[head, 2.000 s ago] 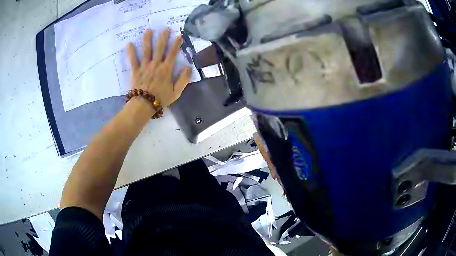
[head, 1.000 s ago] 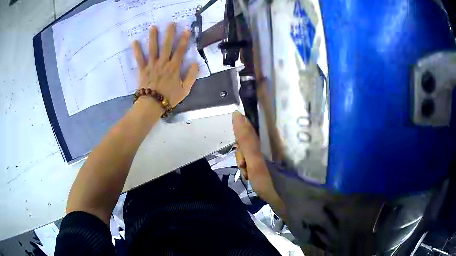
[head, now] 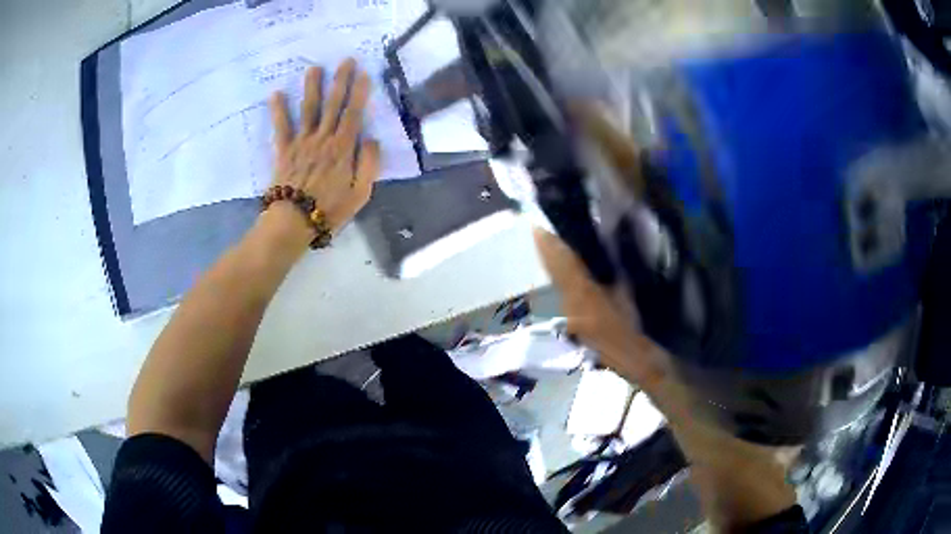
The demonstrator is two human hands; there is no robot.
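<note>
My left hand (head: 325,156) lies flat, fingers spread, on the white paper marker (head: 193,125) with thin curved lines. The paper lies on the grey fabric lay (head: 198,256), which has a dark left edge. The cutting machine's blue motor (head: 803,198) is blurred and fills the right side. Its shiny base plate (head: 443,224) sits at the near edge of the lay, right of my left hand. My right hand (head: 589,302) is partly hidden beside the motor; its fingers and what they hold cannot be seen clearly.
The off-white table (head: 63,344) extends left, its near edge running in front of my dark-clothed body. White, grey and black scraps (head: 511,349) cover the floor below the table. Dark cables and metal parts show at the right rim.
The motor has turned and tilted, and more of my right forearm shows. The base plate sits slightly apart from my left hand, which stays flat on the paper.
</note>
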